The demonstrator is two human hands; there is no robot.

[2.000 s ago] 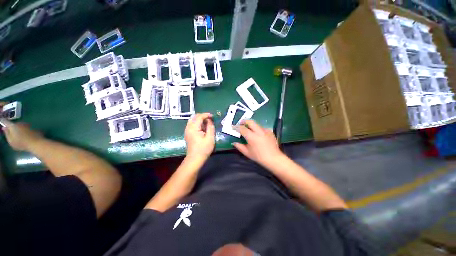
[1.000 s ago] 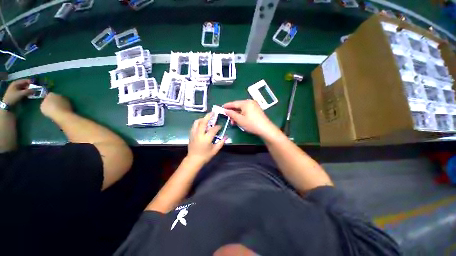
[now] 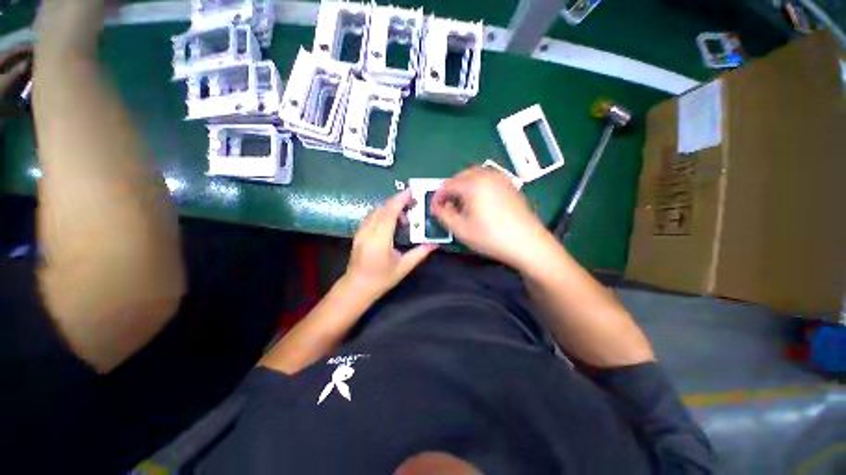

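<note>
A white plastic housing (image 3: 417, 228) with a large window lies at the bench's front edge between my hands. My left hand (image 3: 378, 243) holds its left side, thumb near the bottom edge and fingers at the upper left. My right hand (image 3: 487, 211) is over its right side, fingertips pinched together above the window; whether they hold a small part cannot be told. A tiny pale piece (image 3: 400, 185) lies just left of the housing's top. Another white housing (image 3: 531, 143) lies flat to the upper right, and one more (image 3: 502, 173) is partly hidden behind my right hand.
Stacked white housings (image 3: 318, 97) stand to the left and back. A small hammer (image 3: 589, 170) lies right of the hands, beside a large brown carton (image 3: 685, 199). A metal rail (image 3: 612, 63) crosses behind. Another person's blurred arm (image 3: 102, 204) reaches across at the left.
The view has shifted closer, so the stacks and carton look larger. The held housing is now more upright in view, with my right fingertips over its window. The neighbour's arm has swung forward.
</note>
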